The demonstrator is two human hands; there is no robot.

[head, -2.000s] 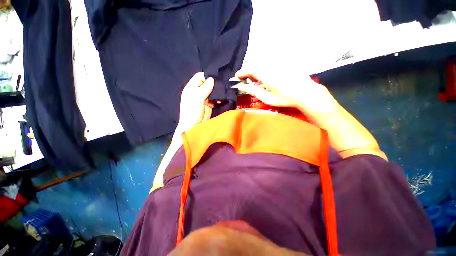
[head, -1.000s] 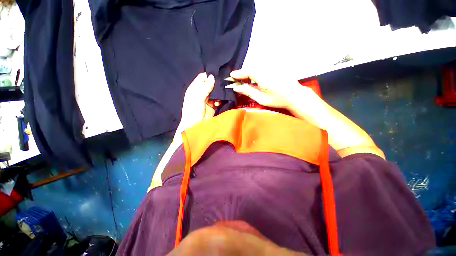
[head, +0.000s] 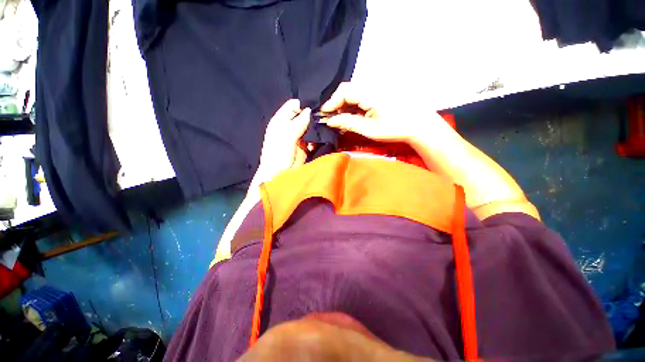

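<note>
A large navy garment [head: 219, 85] lies over the white table and hangs past its near edge. A thin seam line runs down it toward my hands. My left hand [head: 286, 138] pinches the garment's bunched near edge. My right hand [head: 364, 117] is just to the right, with thumb and index finger at the cloth. A small pointed tool, possibly thread snips, shows faintly at these fingertips, mostly hidden by the fingers and glare.
Another long navy garment [head: 74, 106] hangs over the table at left. Dark cloth [head: 590, 21] lies at the far right. The white table [head: 431, 53] has a curved near edge. A blue crate [head: 53, 307] is at lower left, a red object [head: 631, 127] at right.
My right hand has moved closer to my left, its fingertips now at the cloth edge. The pointed tool tips seen earlier are now mostly hidden. The view has shifted slightly.
</note>
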